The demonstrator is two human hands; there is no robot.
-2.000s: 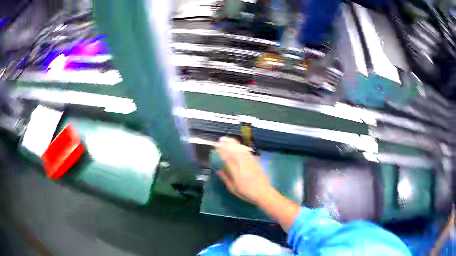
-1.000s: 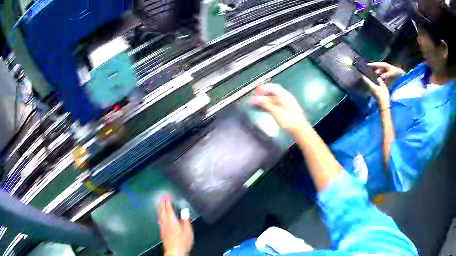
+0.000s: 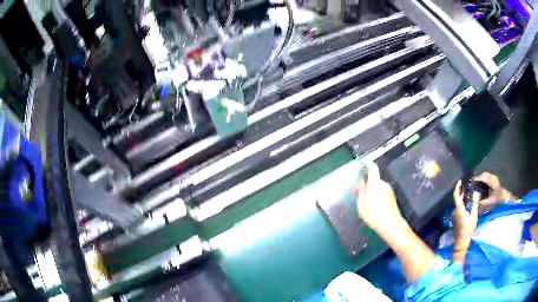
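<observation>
My right hand (image 3: 380, 200) reaches in from the lower right, blurred, with its fingertips pointing up toward the conveyor edge. It is over the right side of a dark flat block (image 3: 342, 221), perhaps stacked fixtures, lying on the glossy green bench (image 3: 277, 242). Whether the fingers touch or hold anything cannot be told. My left hand is not in view. A black tray (image 3: 419, 203) with loose silvery parts in its middle lies just right of my hand. Another dark tray (image 3: 183, 289) is cut off by the bottom edge.
Another person's hands (image 3: 472, 197) hold a small dark object at the right. Silver conveyor rails (image 3: 318, 127) run diagonally behind the bench. A grey post (image 3: 454, 41) stands at upper right. Machine parts and cables (image 3: 218, 82) are at upper left. A dark vertical frame (image 3: 59, 177) is at left.
The view has swung right along the bench. The tray that was between my hands now shows only at the bottom edge. My left hand has left the picture; my right hand is lower and farther right.
</observation>
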